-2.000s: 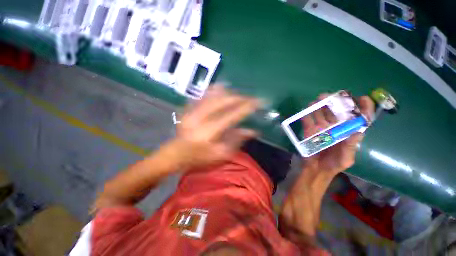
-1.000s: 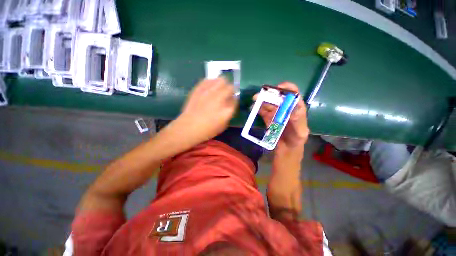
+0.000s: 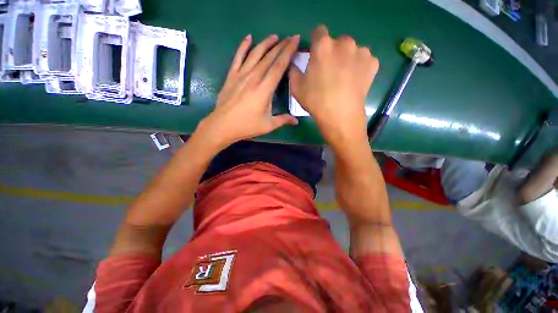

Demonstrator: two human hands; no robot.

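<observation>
A white housing [image 3: 298,108] lies on the green bench in front of me, mostly hidden under my right hand. My right hand [image 3: 334,74] is curled into a fist on top of it, with the thumb side at its left. My left hand [image 3: 254,92] is spread with the palm down just left of the housing, its thumb pointing towards the housing's lower edge. Whether the left fingertips touch the housing is hard to tell. The housing's inside is not visible.
White frames [image 3: 142,63] stand in rows at the left of the bench [image 3: 232,18]. A mallet [image 3: 401,88] lies to the right. A small white part [image 3: 159,141] is on the floor. A person's sleeve [image 3: 544,217] and a red stool [image 3: 416,183] show at the right.
The open shell with the blue part was in my right hand and a white frame was at my left hand. Now a housing lies on the bench under my right fist, and my left hand has spread out.
</observation>
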